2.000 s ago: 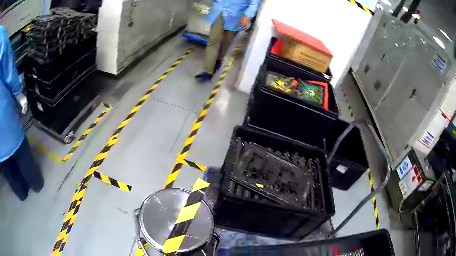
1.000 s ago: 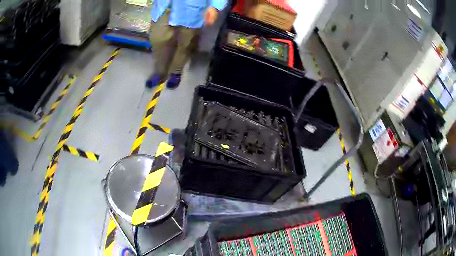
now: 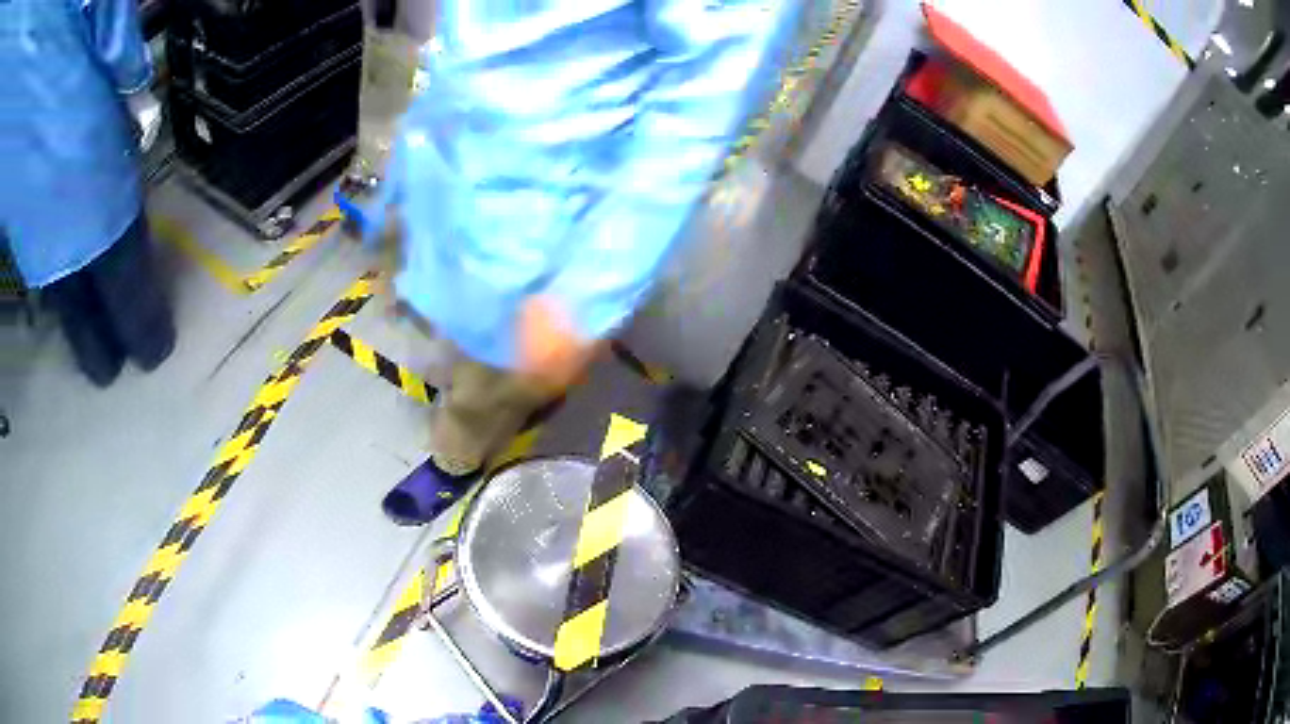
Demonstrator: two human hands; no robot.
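Note:
No hand of mine can be made out. Blue patches are cut off at the bottom edge; I cannot tell what they are. A deep black bin stands right of centre on a low trolley. Black carriers stand in rows inside it, and one flat carrier lies tilted across them. The dark rim of another bin shows at the bottom edge, its inside hidden. A round metal stool with black-yellow tape stands left of the carrier bin.
A person in a blue smock is close, beyond the stool. Another person stands at left near stacked black bins. Behind the carrier bin is a bin with circuit boards and a cardboard box. A curved handle rises at right.
The person in blue has come much closer, up to the stool. My view has swung back left, so the second person shows again. The bin of green boards has dropped mostly below the frame.

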